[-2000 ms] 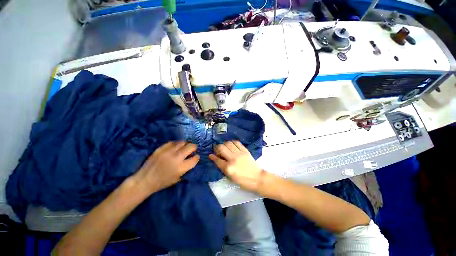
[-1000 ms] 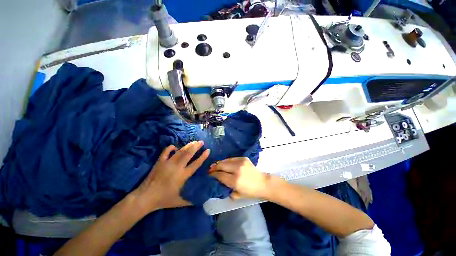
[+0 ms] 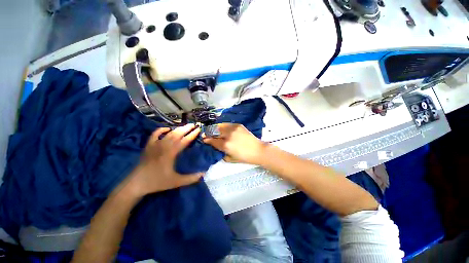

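A navy garment [image 3: 67, 149] lies crumpled on the table left of the needle, and part of it hangs over the front edge. The presser foot and needle area [image 3: 205, 117] is partly hidden by my fingers. My left hand [image 3: 167, 159] rests on the cloth just left of the foot, fingertips close to it. My right hand [image 3: 236, 143] pinches the cloth right beside the foot. A loop of navy cloth sticks out behind and to the right of the right hand. The cloth between the fingertips is partly hidden.
The white sewing machine [image 3: 247, 41] spans the back, with a dark control panel [image 3: 427, 64] at right. A thin dark strip [image 3: 289, 110] lies under the arm. A bobbin tray [image 3: 422, 109] is at right. A printed ruler [image 3: 329, 154] runs along the front edge. Navy cloth lies below the table edge.
Both hands have moved up to the presser foot from lower on the cloth. The view has shifted closer to the machine head. The cloth in front of the foot is more bunched.
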